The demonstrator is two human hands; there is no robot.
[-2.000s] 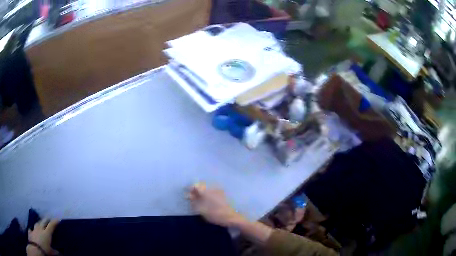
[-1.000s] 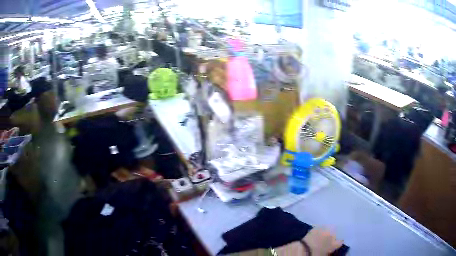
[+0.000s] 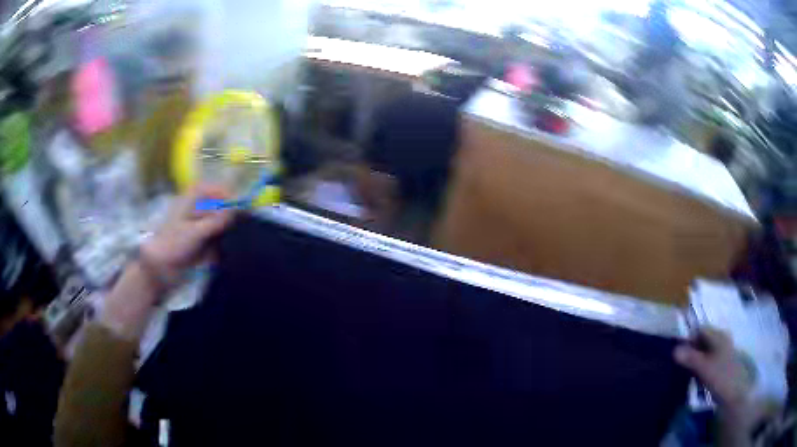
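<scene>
A large dark garment (image 3: 419, 340) is stretched between my hands and covers most of the table in front of me. My left hand (image 3: 185, 231) grips its upper left corner, arm raised, near the fan. My right hand (image 3: 717, 362) grips its upper right corner at the right side, by the white papers. The picture is blurred, so the fingertips and the cloth's details are hard to see.
The yellow desk fan (image 3: 229, 148) stands behind my left hand. A pink bottle (image 3: 94, 96) hangs at the upper left. The white marked table edge (image 3: 489, 275) runs beyond the cloth. White papers (image 3: 743, 336) lie at the right. A brown-sided table (image 3: 577, 205) stands beyond.
The view has swung right from the fan side. The dark garment, earlier a small bunched piece in view, is now spread wide and held up by both hands.
</scene>
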